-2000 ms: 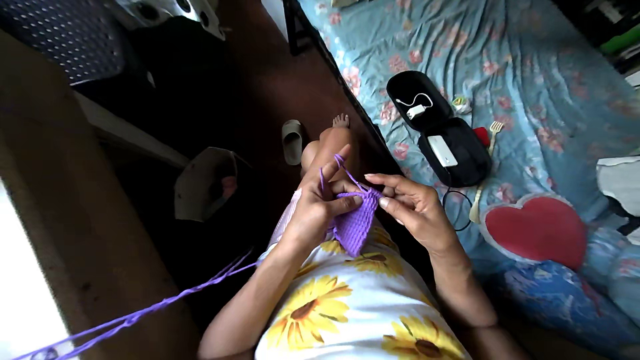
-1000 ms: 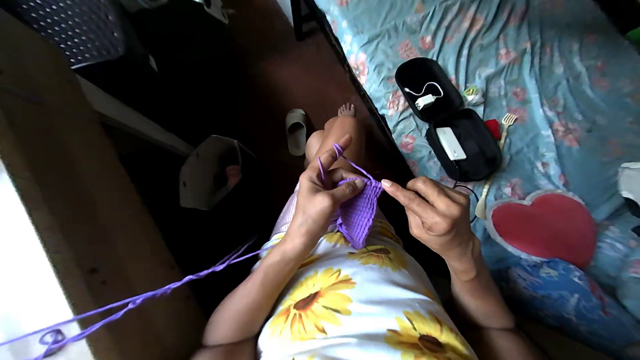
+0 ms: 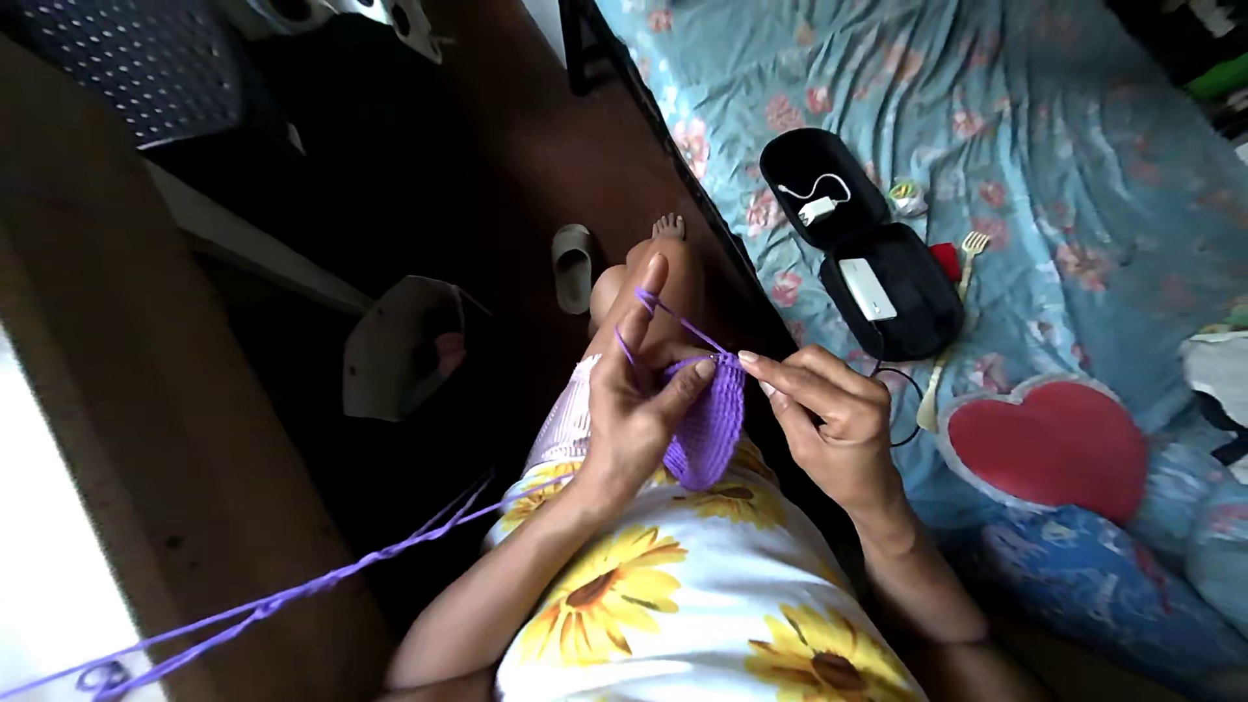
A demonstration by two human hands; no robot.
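Observation:
A purple crocheted piece (image 3: 710,429) hangs above my lap between my two hands. My left hand (image 3: 634,390) pinches its upper left edge between thumb and fingers, while purple yarn (image 3: 682,317) loops around the raised index finger and runs down to the top corner of the piece. My right hand (image 3: 829,409) has thumb and index finger closed at that corner; a hook or needle in it is too small to make out. More purple yarn (image 3: 322,582) stretches, partly twisted, from beside my left forearm to the lower left.
On the right, a bed (image 3: 907,58) with a floral sheet holds an open black case (image 3: 921,292), a wooden fork (image 3: 951,341), a red heart-shaped cushion (image 3: 1048,444) and a blue bundle (image 3: 1102,585). A wooden edge (image 3: 195,487) runs along the left. A slipper (image 3: 572,270) lies on the floor.
My right hand has shifted its fingers at the top corner of the piece, drawing in closer than in the oldest frame. My left hand keeps its hold.

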